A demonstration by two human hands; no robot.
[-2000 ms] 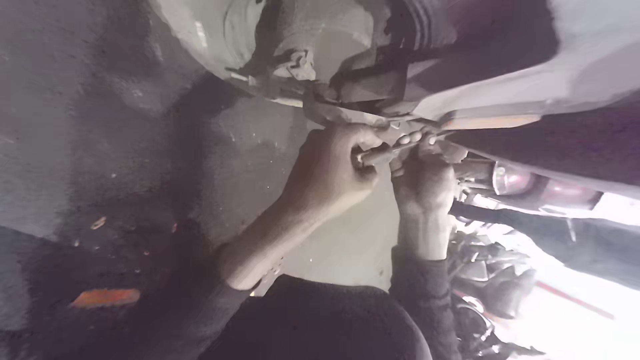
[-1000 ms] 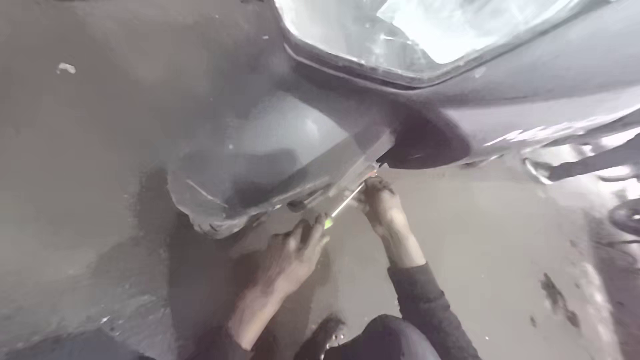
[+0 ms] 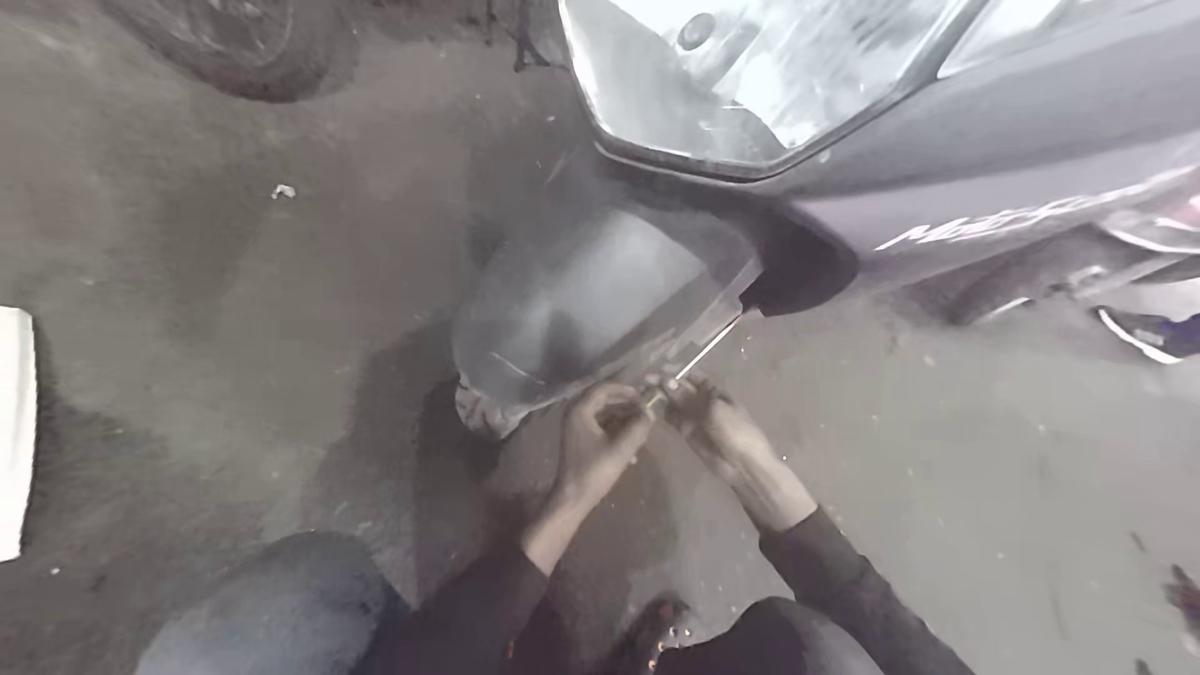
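Observation:
My left hand (image 3: 600, 436) is closed around the green handle (image 3: 653, 401) of a screwdriver, below the lower edge of a dark fender panel. The fingers of my right hand (image 3: 717, 427) meet the tool where its handle ends and the thin metal shaft (image 3: 710, 347) begins. That shaft slants up and right, and its tip reaches the edge of the vehicle's dark body panel (image 3: 806, 258). A smooth grey fender (image 3: 600, 281) lies just above my hands. The fingertips of my right hand are blurred.
A large clear headlight (image 3: 694, 122) sits in the body above. A wheel with a tyre (image 3: 253, 47) stands at the top left. A white object (image 3: 14, 431) is at the left edge, a shoe (image 3: 1148, 336) at the right. Small scraps lie on the concrete floor.
The view has shifted from the vehicle's underside to its headlight and fender. My right hand has moved down from the shaft's tip to near the handle, close to my left hand.

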